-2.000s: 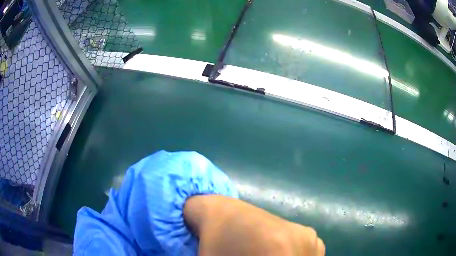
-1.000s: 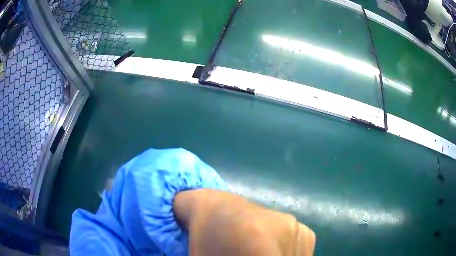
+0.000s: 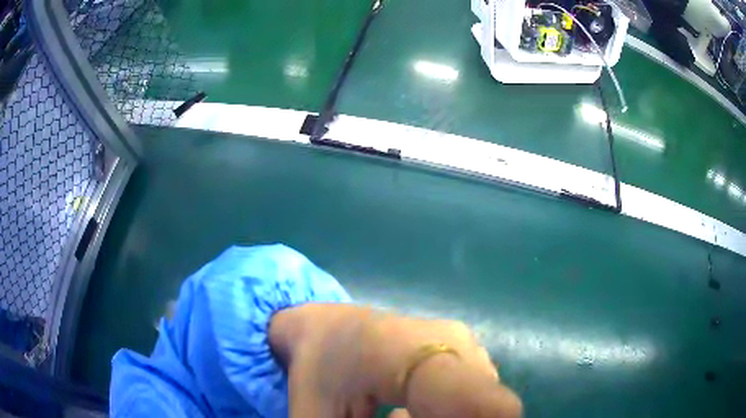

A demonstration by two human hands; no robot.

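Observation:
My left hand (image 3: pixel 393 359), bare with a ring on one finger, comes out of a light-blue elastic cuff at the bottom centre. Its fingers are bent and partly cut off by the lower edge, so I cannot tell whether it holds anything. My right hand is not in view. An open white projector unit (?) (image 3: pixel 544 69) lies on the green conveyor belt at the top right, well away from my hand. Inside it show a yellow component (image 3: pixel 550 39), a round black part (image 3: pixel 601 24) and thin wires. A pale cable (image 3: pixel 612 82) trails over its rim onto the belt.
The glossy green bench mat (image 3: pixel 368 220) lies in front of me. A white rail (image 3: pixel 466 159) separates it from the belt (image 3: pixel 253 49). Black strips cross the belt and rail. A grey-framed mesh panel (image 3: pixel 49 171) stands at the left. White and dark objects show at the top right corner.
The open white unit has come into view on the belt at the top right. My left hand has turned and shifted slightly left, showing the ring and bent fingers. The view has moved a little.

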